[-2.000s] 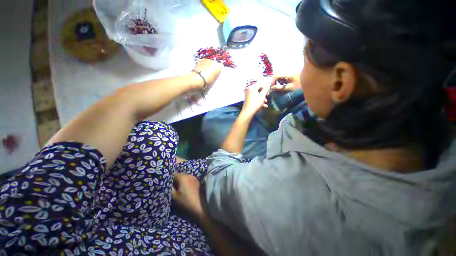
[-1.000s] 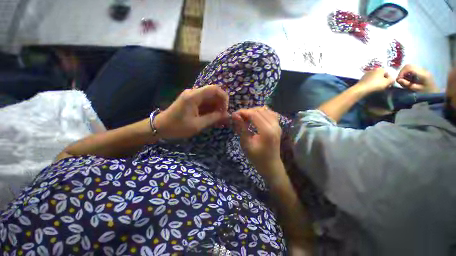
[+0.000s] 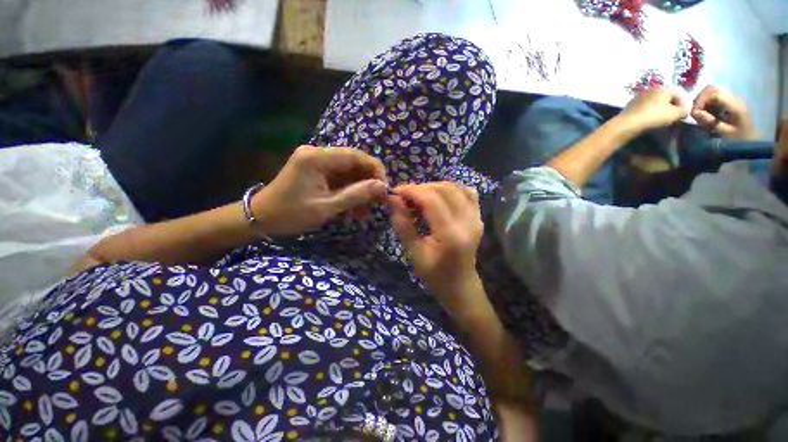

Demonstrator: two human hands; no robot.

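My left hand [image 3: 321,188], with a bracelet at the wrist, is held above my lap, thumb and index fingertips pinched together. My right hand [image 3: 439,226] meets it from the right, its fingertips nearly touching the left ones. A tiny dark workpiece [image 3: 391,192] shows between the fingertips of both hands; most of it is hidden by the fingers, and its exact shape cannot be told. My right hand's curled fingers also have something small and dark in them, too blurred to name.
On the white table [image 3: 432,22] lie loose thin dark pieces [image 3: 537,59] and red heaps [image 3: 691,62] farther right. A person in a grey top [image 3: 605,259] sits close at my right, hands [image 3: 657,108] at the table edge. A wooden strip [image 3: 301,26] divides the tables.
My left hand has come back from the red heap on the table to above my lap, meeting my right hand. The view has turned left and down. The fingertips remain together since one second ago.
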